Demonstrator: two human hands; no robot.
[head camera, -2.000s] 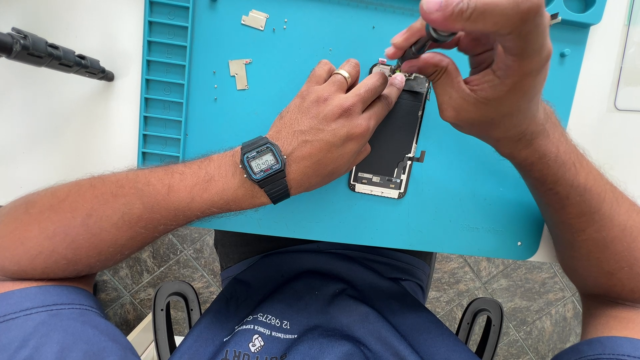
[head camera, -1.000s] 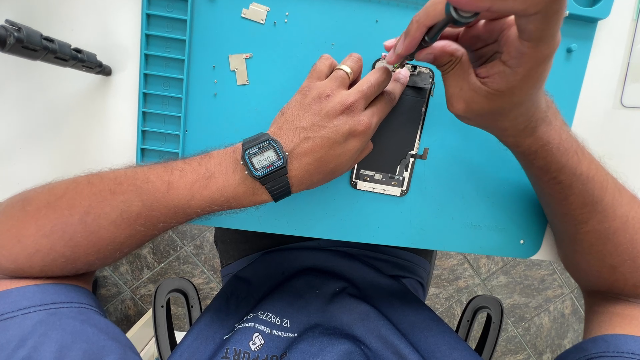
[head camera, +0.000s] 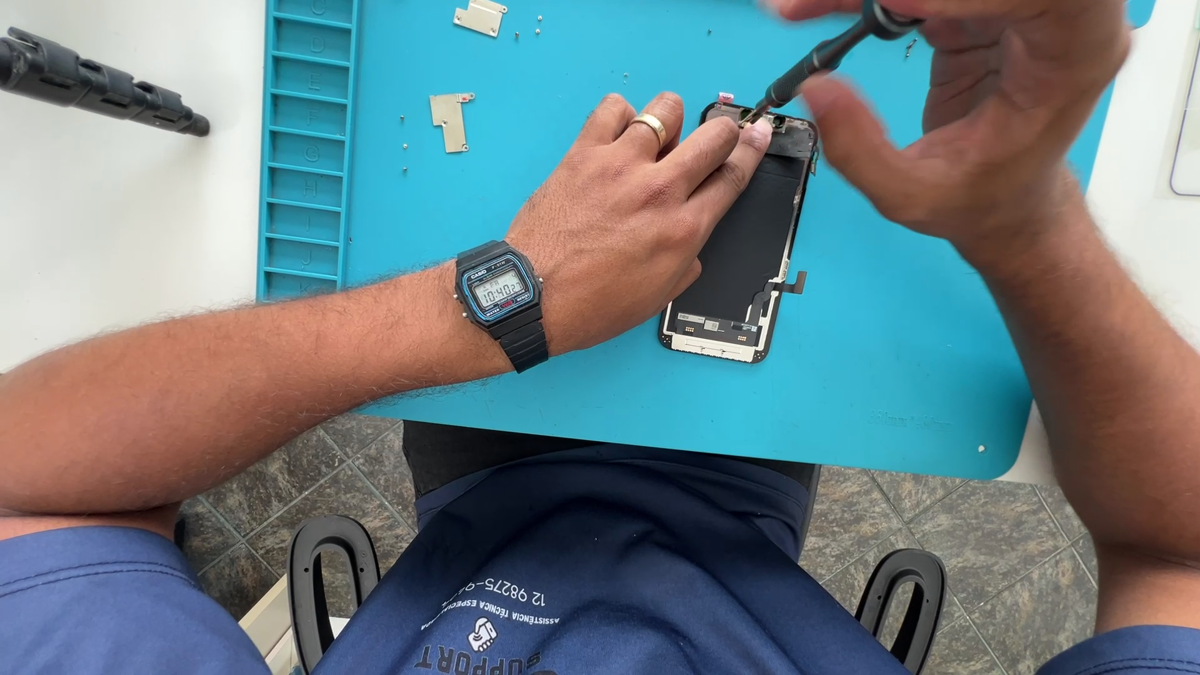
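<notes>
A smartphone screen assembly (head camera: 750, 225) lies back side up on a turquoise repair mat (head camera: 562, 403), its flex cable sticking out at the right. My left hand (head camera: 637, 206), with a ring and a digital watch, presses its fingertips on the top end of the assembly. In my right hand (head camera: 966, 112) is a dark precision screwdriver (head camera: 816, 70), tilted, its tip down among the small parts there, beside my left fingertips. The right fingers are partly blurred, and the thumb stands off the shaft. What the tip touches is too small to tell.
Two small metal shield plates (head camera: 481, 17) (head camera: 450, 122) and several tiny screws (head camera: 404, 145) lie on the mat, left of the assembly. Molded compartments (head camera: 307, 141) run along the mat's left side. A black jointed stand arm (head camera: 103, 89) reaches in at the upper left. Chair armrests (head camera: 333, 581) flank my lap.
My right hand has shifted up and right, and its thumb has come away from the lower shaft. More of the screwdriver shows. My left hand stays on the assembly.
</notes>
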